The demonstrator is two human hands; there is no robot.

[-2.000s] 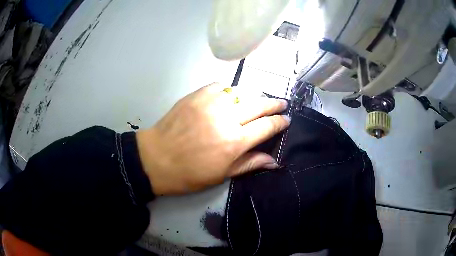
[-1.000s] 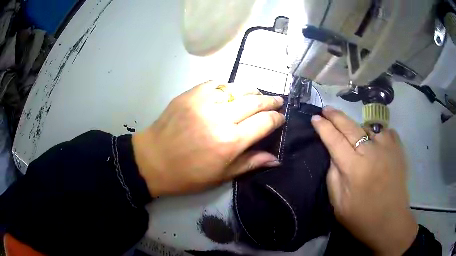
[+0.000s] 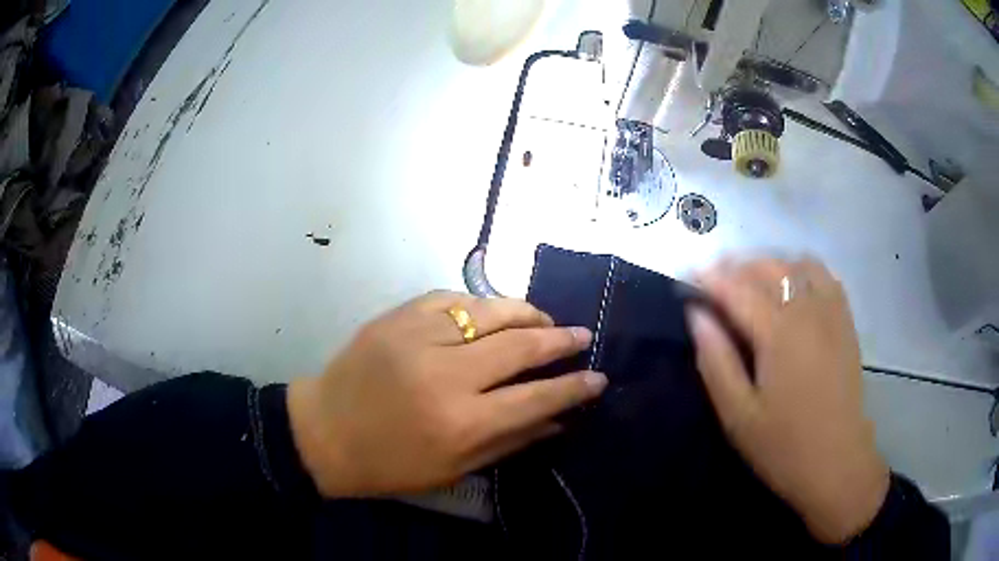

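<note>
The dark garment piece [image 3: 646,362] lies flat on the table in front of the machine, with a double pale stitch line running from its top edge towards me. Its top edge is apart from the presser foot [image 3: 630,153] and needle plate [image 3: 655,192]. My left hand [image 3: 438,389] holds it down from the left, fingertips beside the stitch line. My right hand [image 3: 783,373], blurred at the fingers, has thumb and fingers at its right edge; the exact grip is unclear. The lower part merges with my black sleeves.
The white machine head [image 3: 811,44] is at the upper right, with the cream tension knob [image 3: 756,153] below it. A bed slide plate [image 3: 548,142] and round bed cap [image 3: 697,214] flank the foot. A cream oval disc [image 3: 493,24] hangs above. Cloth heaps [image 3: 49,153] lie at the far left.
The right hand came in at the garment's right side. The garment has come out from under the foot and moved towards me with both hands. The view has shifted, uncovering the needle plate.
</note>
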